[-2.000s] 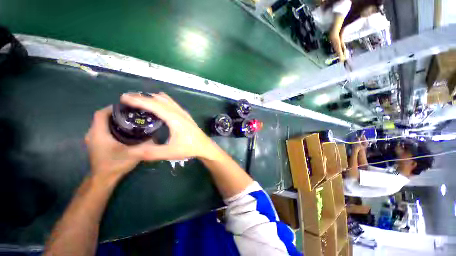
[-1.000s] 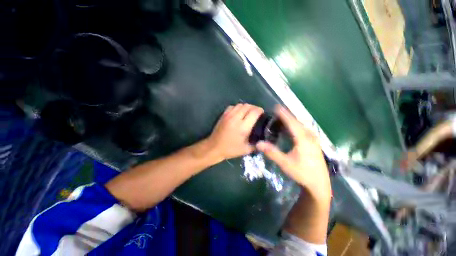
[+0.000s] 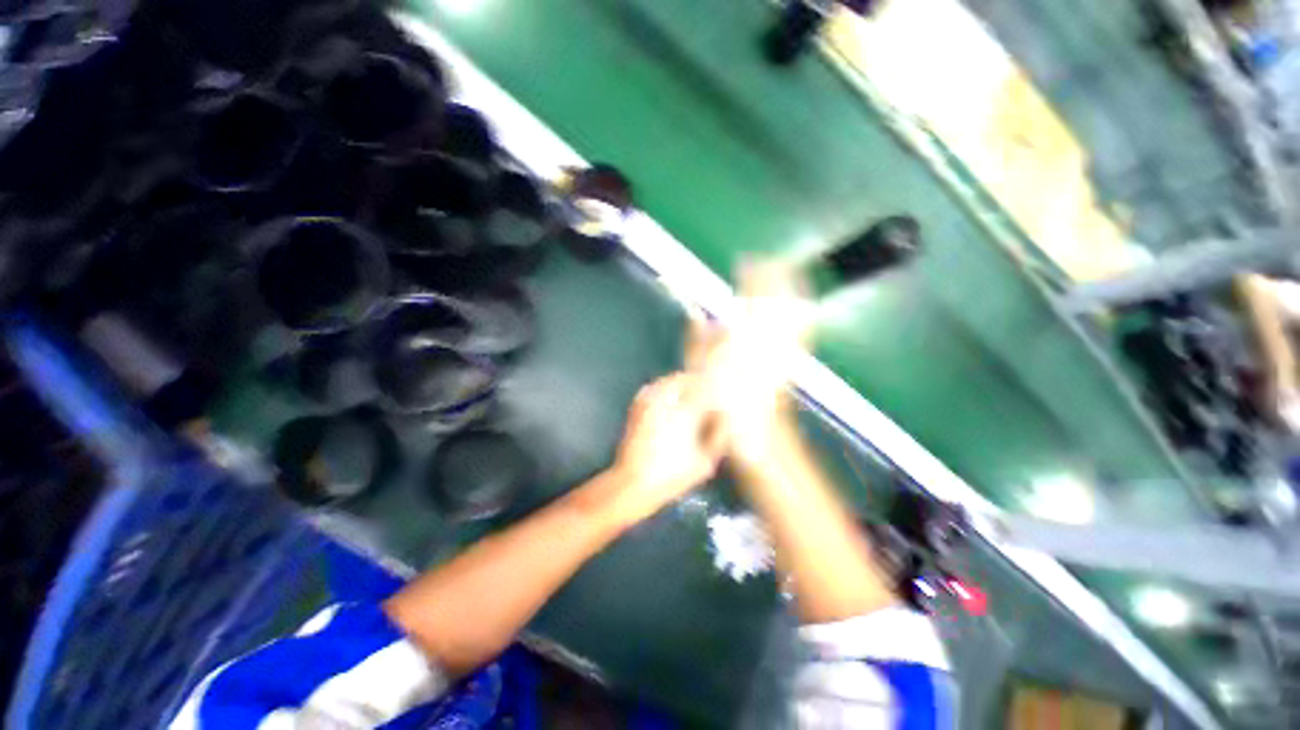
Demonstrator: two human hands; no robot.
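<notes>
My left hand point(image 3: 667, 439) is over the dark green bench point(image 3: 599, 342), blurred, and whether it holds anything cannot be told. My right hand point(image 3: 763, 335) reaches over the pale bench edge, blurred and overexposed, and its fingers are unclear. A black cylindrical unit point(image 3: 873, 250) is tilted over the green belt point(image 3: 684, 129), just beyond my right fingers; touch or grip cannot be told. Many open black housings point(image 3: 321, 271) cluster on the bench at left.
A blue mesh crate point(image 3: 171, 571) stands at lower left. Dark glossy parts point(image 3: 920, 535) and a red-ended item point(image 3: 970, 596) lie right of my right forearm. A white patch point(image 3: 741, 545) shows between my arms. Another person's arm point(image 3: 1269, 342) is at far right.
The view has turned, showing more housings and the crate. A black unit was between my hands; now my right hand is out over the bench edge and a black cylinder is at the belt.
</notes>
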